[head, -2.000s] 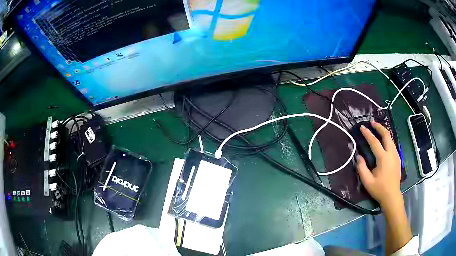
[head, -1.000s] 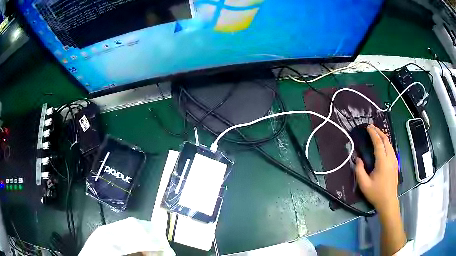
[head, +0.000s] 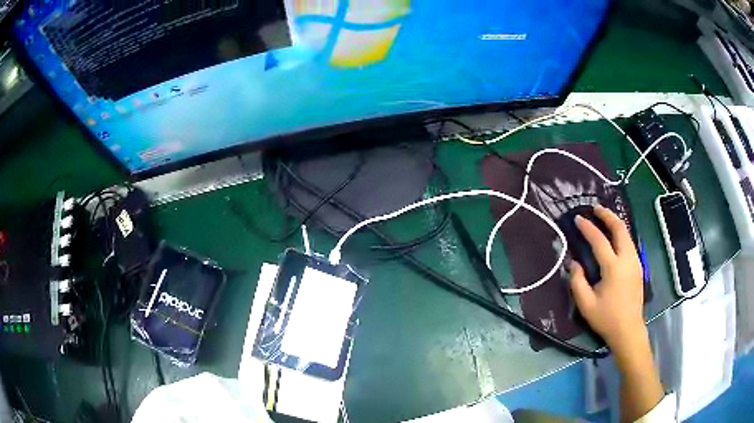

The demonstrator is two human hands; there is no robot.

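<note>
My right hand (head: 610, 285) rests on a black computer mouse (head: 589, 244) on a dark patterned mouse pad (head: 529, 186). A handheld device with a lit white screen (head: 314, 316) lies on a white pad (head: 258, 347), with a white cable (head: 413, 205) plugged into its top edge. A second device (head: 178, 304) lies to its left, its dark screen showing "android". The monitor (head: 463, 62) shows a blue Windows desktop and a black command window. My left hand is not in view; a white sleeve shows at the bottom edge.
A black test box (head: 29, 285) with white connectors and a black adapter (head: 124, 231) stand at the left. Black cables loop across the bench. A black USB hub (head: 660, 140) and a white-edged smartphone (head: 681, 241) lie at the right. A foam tray (head: 727, 157) holds black devices.
A small pale label has appeared at the right of the desktop on the monitor. My right hand stays on the mouse; the camera view has shifted slightly.
</note>
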